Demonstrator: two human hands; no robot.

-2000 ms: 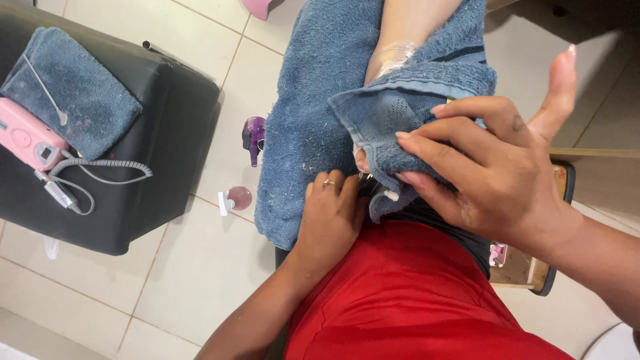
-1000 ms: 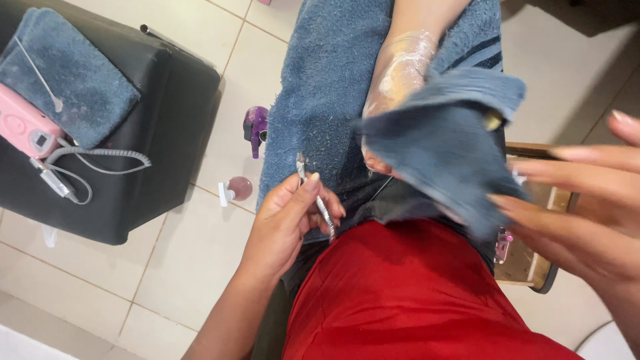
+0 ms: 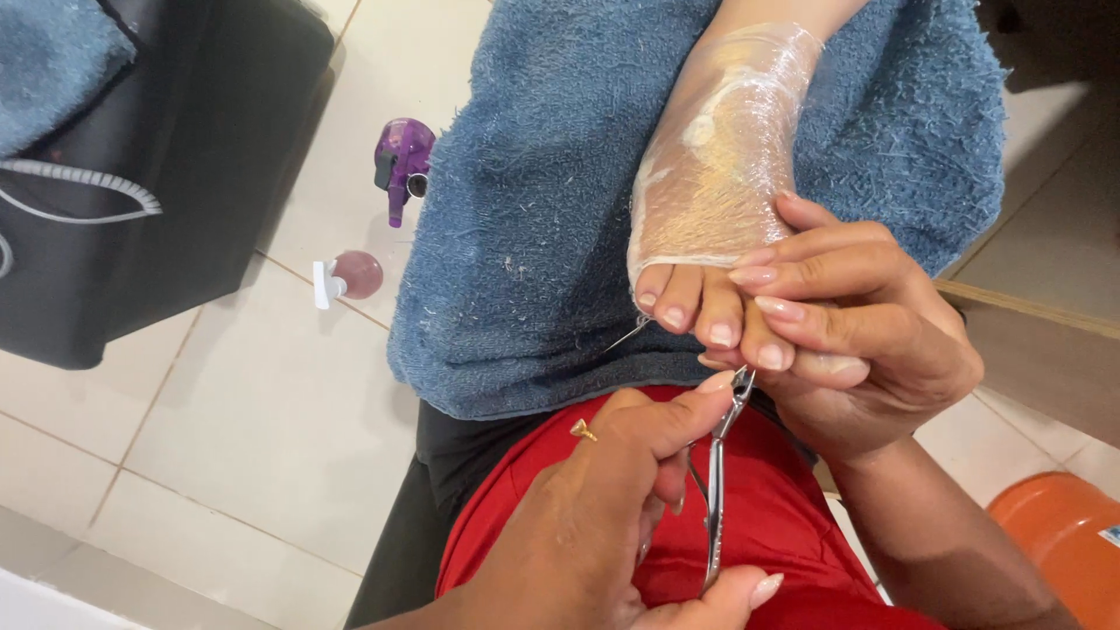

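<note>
My left hand [image 3: 612,490] holds metal cuticle nippers [image 3: 719,472], their jaws pointing up at the tip of a toe beside the smallest-looking ones. My right hand [image 3: 884,332] grips the toes of another person's foot [image 3: 726,184] from the right, fingers on top and part of the hand beneath. Clear plastic film wraps the foot over whitish cream, leaving the toes bare. The foot rests on a blue towel [image 3: 542,201] across my lap. A thin metal tool [image 3: 626,335] lies on the towel left of the toes, partly hidden.
On the tiled floor at left are a purple spray bottle [image 3: 405,162] and a pump bottle [image 3: 357,275]. A black stand [image 3: 201,166] carries another blue towel [image 3: 57,70] and a coiled cable [image 3: 87,175]. An orange container [image 3: 1050,534] is at lower right.
The small blue cloth in my right hand is gone from view, and that hand now holds the toes. My left hand has brought the nippers to the toes. The view has shifted closer.
</note>
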